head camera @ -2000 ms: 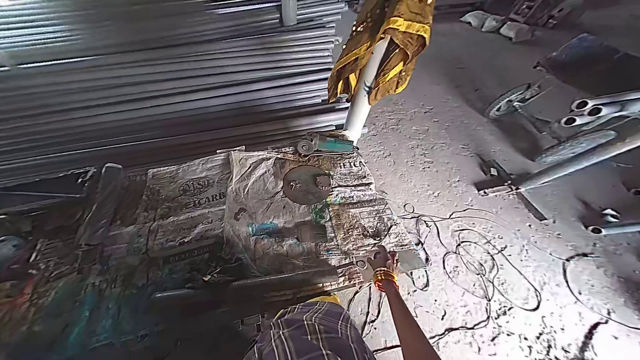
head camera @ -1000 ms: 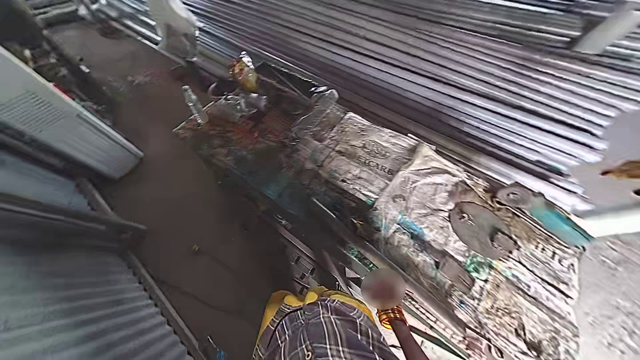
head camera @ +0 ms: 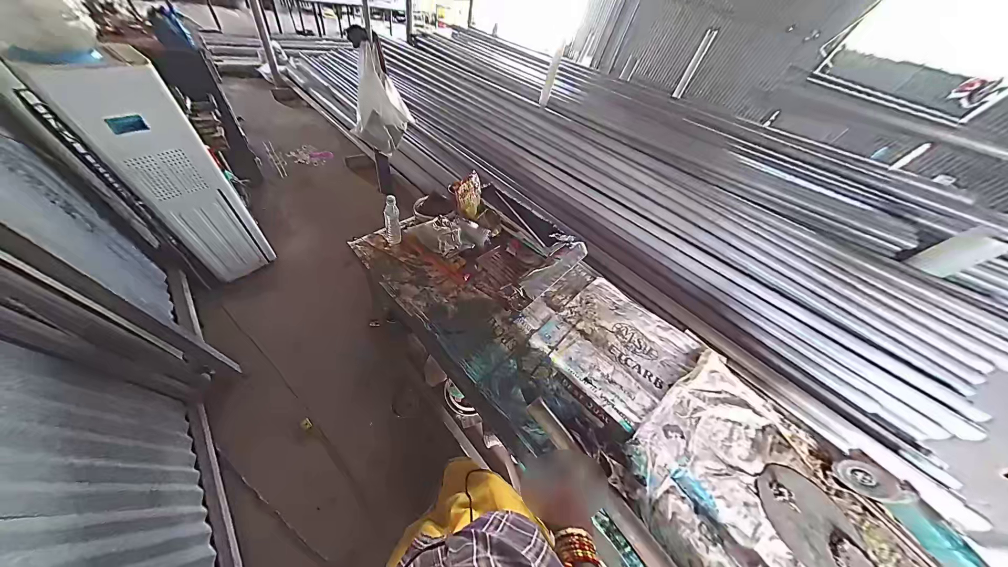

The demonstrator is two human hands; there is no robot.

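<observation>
My right hand (head camera: 563,488), blurred and with bangles at the wrist, is at the lower middle, over the near edge of a paint-stained workbench (head camera: 472,370). A metal bar (head camera: 622,524) lies along that edge beside it. Whether the fingers hold anything cannot be told. My left hand is out of view. Printed sacks (head camera: 638,346) cover the bench top. Towards the lower right lie a round dark disc (head camera: 811,516) and an angle grinder (head camera: 906,504) with a teal body.
Long metal pipes (head camera: 669,205) are stacked beyond the bench. A plastic bottle (head camera: 392,220) stands at the bench's far end, near a hanging white bag (head camera: 382,102). On the left are a white appliance cabinet (head camera: 173,165) and corrugated sheet metal (head camera: 94,465).
The view has swung far to the left along the bench. My right hand was by the sacks at the bench edge two seconds ago and is now farther along that edge, by the metal bar.
</observation>
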